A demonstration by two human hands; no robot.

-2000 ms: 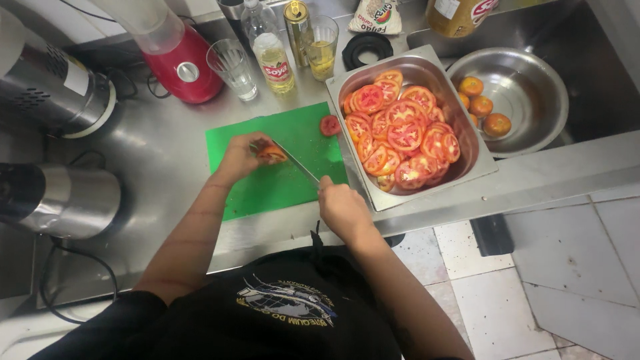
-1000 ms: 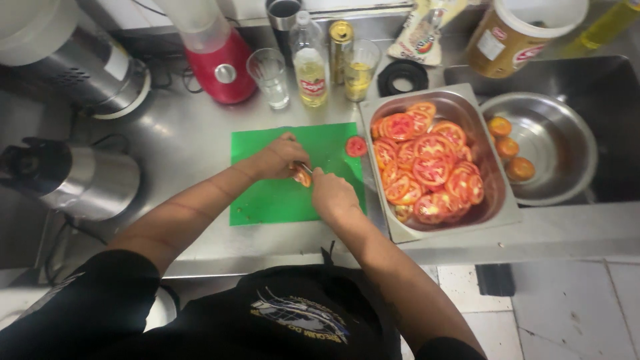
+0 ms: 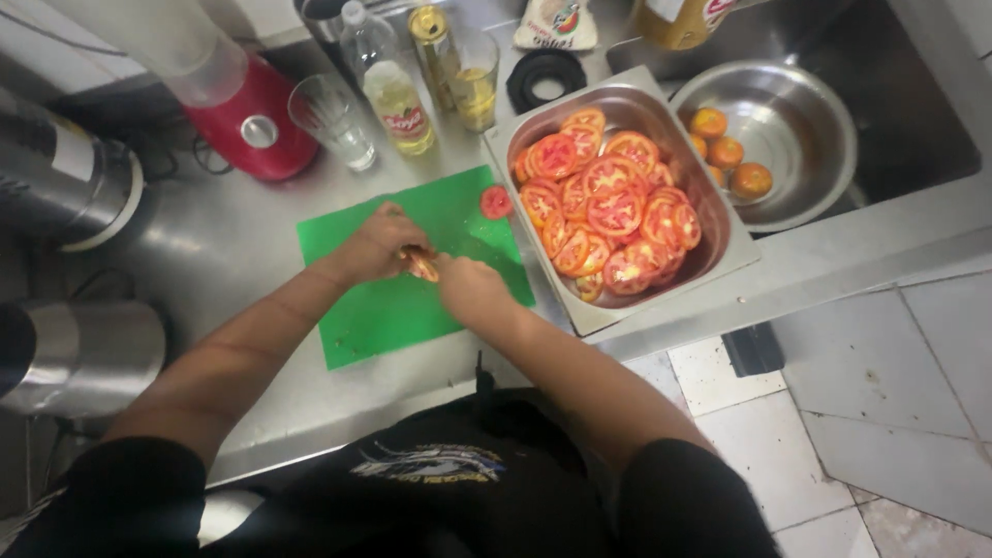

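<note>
My left hand (image 3: pixel 387 242) holds a piece of cut tomato (image 3: pixel 422 265) over the green cutting board (image 3: pixel 364 333). Close against it, my right hand (image 3: pixel 474 291) is closed on a knife, whose blade is mostly hidden at the tomato. One tomato slice (image 3: pixel 496 201) lies by the board's upper right edge. To the right of the board stands a rectangular steel pan (image 3: pixel 725 267) holding a heap of tomato slices (image 3: pixel 612 194).
A steel bowl (image 3: pixel 833 147) with several whole tomatoes (image 3: pixel 726 153) sits in the sink (image 3: pixel 922 116). Behind the board stand a red blender (image 3: pixel 252 124), a glass (image 3: pixel 333 124), an oil bottle (image 3: pixel 395 101), a golden can (image 3: pixel 431 54) and a black ring-shaped object (image 3: pixel 546 80).
Two seconds ago the knife blade showed between my hands, which were farther apart. My right hand has since come in close to my left at the tomato.
</note>
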